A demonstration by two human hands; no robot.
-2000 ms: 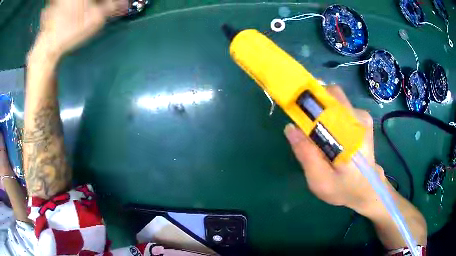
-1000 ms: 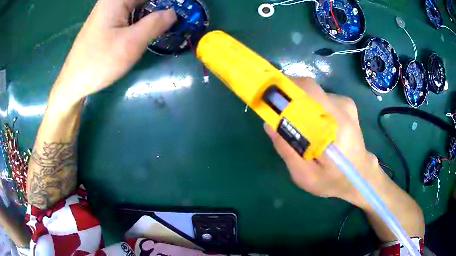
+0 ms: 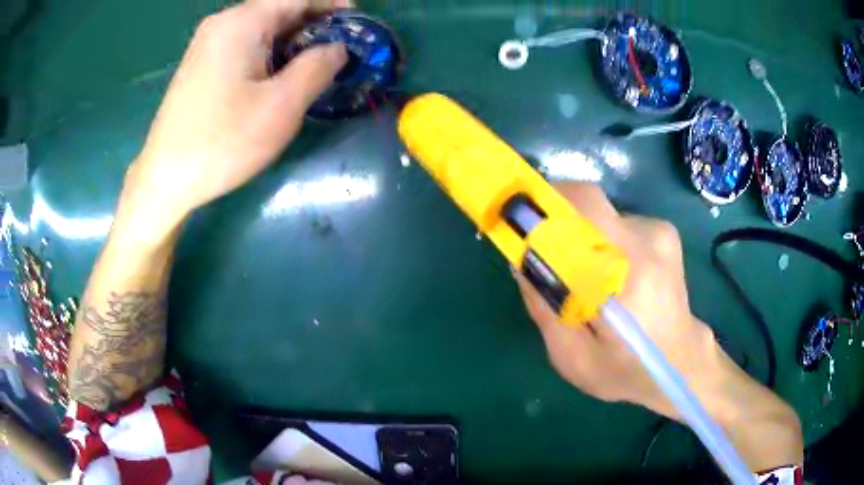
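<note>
My left hand point(image 3: 242, 104) grips a round circuit board assembly point(image 3: 365, 80) near the top of the view, its thumb lying over the board's face and its fingers partly hidden behind. My right hand point(image 3: 616, 313) is closed around a yellow hot glue gun point(image 3: 507, 204). The gun points up and left, its front end at the lower right rim of the disc. Whether the nozzle touches the board cannot be told. A translucent glue stick point(image 3: 673, 384) runs from the gun's rear over my right forearm. Thin red leads point(image 3: 381, 102) show at the disc's lower edge.
Several discs with leads, such as this one point(image 3: 644, 64), lie at the right on the green mat point(image 3: 341, 303). A black cord point(image 3: 758, 284) curves at the right. A smartphone point(image 3: 417, 453) lies at the bottom. Red and gold parts point(image 3: 43, 322) and part of another person point(image 3: 28, 440) are at the left.
My left hand has come from the upper left and now holds a disc. The gun has moved left, its front end now at that disc. The view has shifted slightly.
</note>
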